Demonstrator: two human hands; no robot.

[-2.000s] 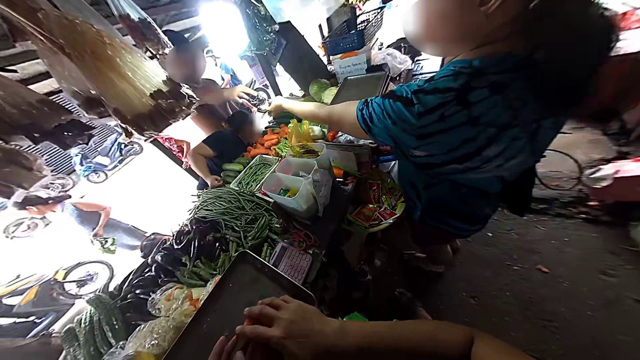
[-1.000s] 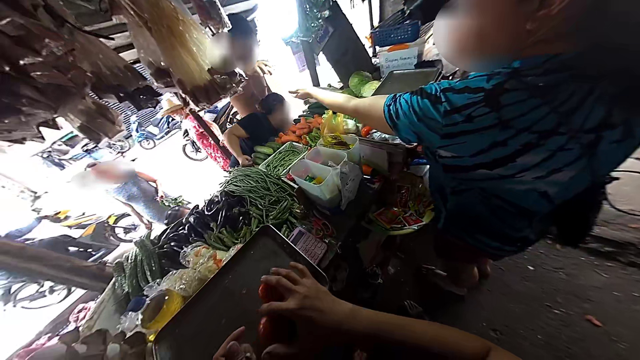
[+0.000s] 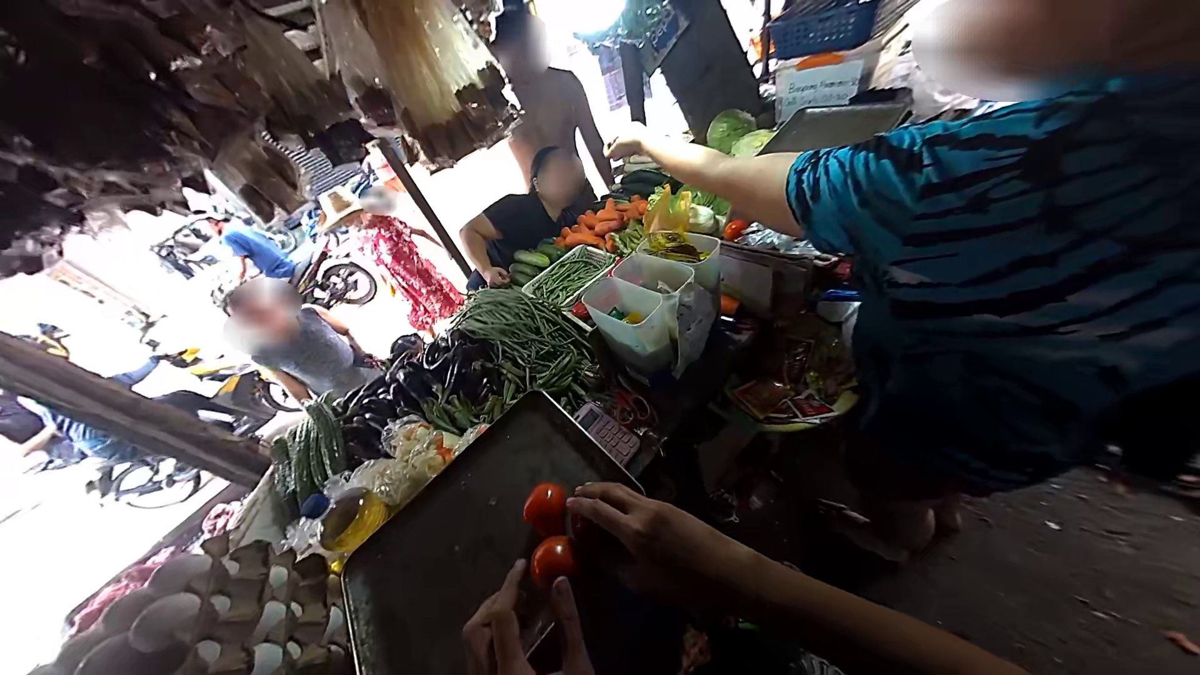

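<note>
Two red tomatoes lie near the right edge of a dark metal tray (image 3: pixel 450 525). My right hand (image 3: pixel 647 530) reaches in from the right, its fingertips beside the upper tomato (image 3: pixel 547 509) and over what seems to be another tomato, mostly hidden. Below the lower tomato (image 3: pixel 553 562) is my left hand (image 3: pixel 530 623), thumb and forefinger apart on either side of it; whether they touch it is unclear. A pink calculator (image 3: pixel 607 433) lies against the tray's upper right side.
Egg trays (image 3: pixel 253 600) and an oil bottle (image 3: pixel 354 521) flank the tray at left. Beyond it are eggplants (image 3: pixel 412 384), long beans (image 3: pixel 534 328), carrots (image 3: pixel 600 223) and white plastic containers (image 3: pixel 637 333). A co-worker in a blue shirt (image 3: pixel 975 281) stands at right, arm extended; other people are across the stall.
Two tomatoes now show plainly at the tray's right side, where my right hand covered a red thing a second ago. My left hand shows more, fingers spread. The view has shifted.
</note>
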